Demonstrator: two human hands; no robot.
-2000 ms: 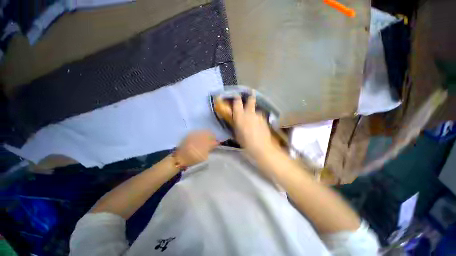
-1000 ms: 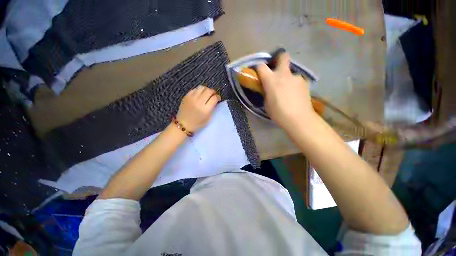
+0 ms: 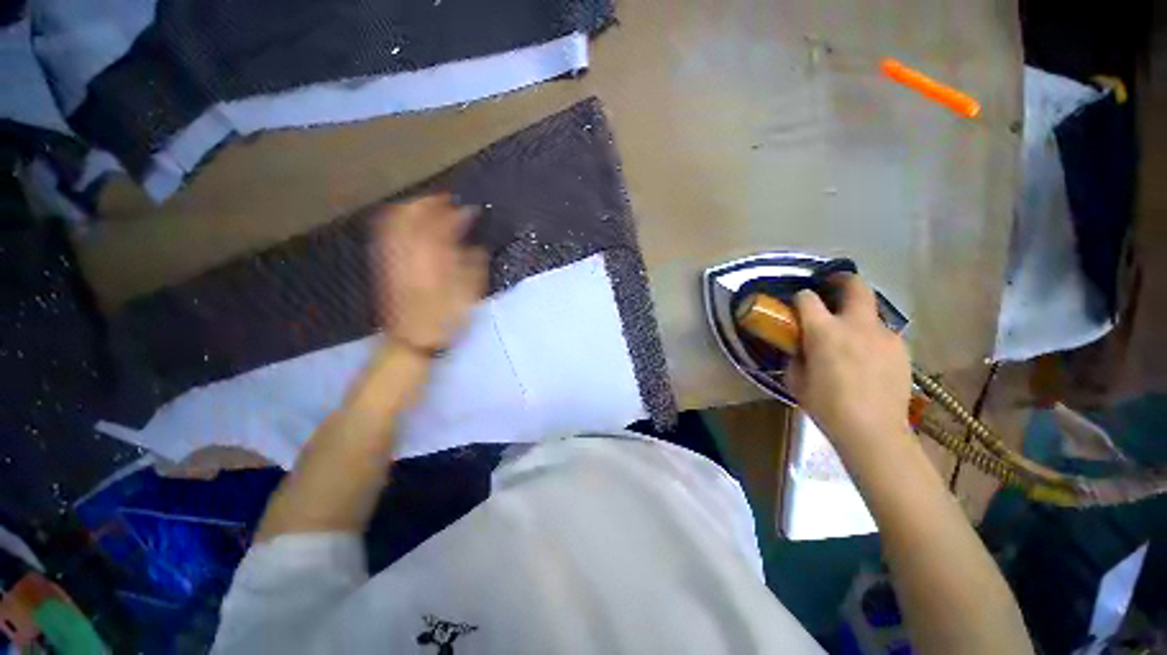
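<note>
A garment panel of dark speckled cloth (image 3: 544, 192) lies on the tan table in front of me, with white interfacing (image 3: 570, 339) along its near side. A narrow dark strip edges its right end. My left hand (image 3: 433, 271) is blurred, over the left-middle of the panel, fingers apart; it holds nothing that I can see. My right hand (image 3: 847, 352) grips the steam iron (image 3: 772, 320) by its orange-brown handle. The iron is to the right of the panel, near the table's front edge, apart from the cloth, its tip pointing left.
Another dark panel with a white strip (image 3: 410, 92) lies at the far left. An orange stick (image 3: 930, 88) is at the far right. White and dark cloth (image 3: 1052, 230) hangs by the table's right edge. A yellowish hose (image 3: 979, 448) trails right. A white rectangle (image 3: 825, 480) is below the edge.
The iron first moved off the panel's near right corner, then farther right and nearer to me. My left hand has moved left along the panel from its right part.
</note>
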